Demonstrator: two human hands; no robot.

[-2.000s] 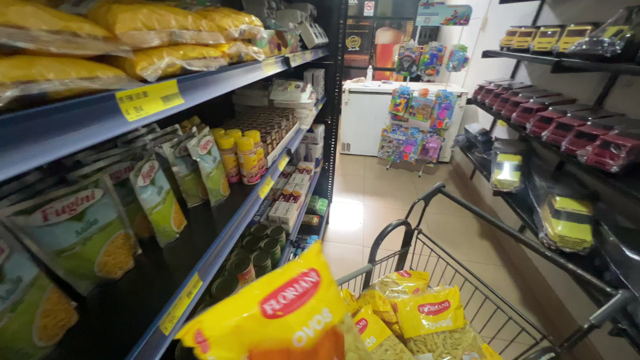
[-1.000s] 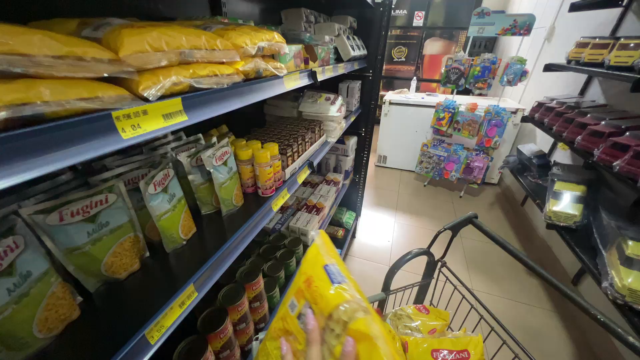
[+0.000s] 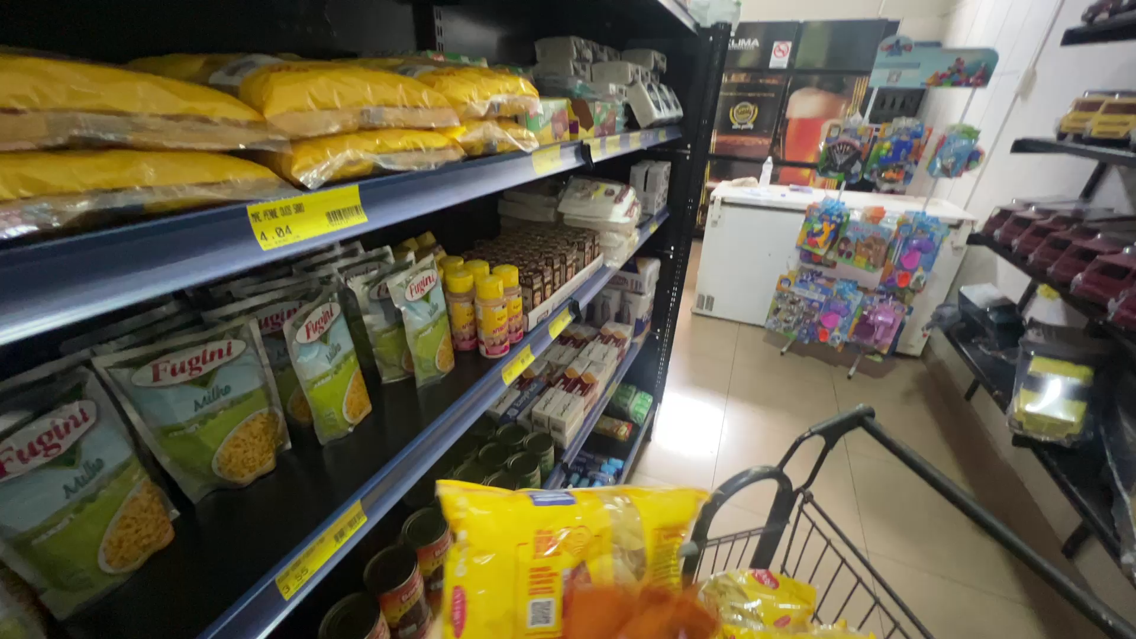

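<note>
A yellow plastic bag of pasta [image 3: 506,550] stands raised at the bottom middle, its printed back with a barcode facing me. Blurred orange [image 3: 630,612] covers its lower part; whether this is print or a separate thing I cannot tell. Neither my left hand nor my right hand shows plainly; whatever supports the bag is below the frame. Right of it, more yellow pasta bags [image 3: 756,599] lie in a wire shopping cart [image 3: 843,550] with a dark frame. Left of the raised bag, several cans [image 3: 397,581] stand on a low shelf.
The blue-edged shelf [image 3: 177,244] on the left bears stacked yellow bags [image 3: 346,98]. Below are corn pouches [image 3: 200,399] and yellow-capped bottles [image 3: 493,315]. Ahead are a white chest freezer [image 3: 745,257] and a toy rack [image 3: 834,266]. Toy vehicles [image 3: 1052,390] sit on the right-hand shelves.
The raised bag showed its front two seconds ago; now its back faces me. Fingers seen against it one second ago no longer show plainly. The view has swung right since two seconds ago.
</note>
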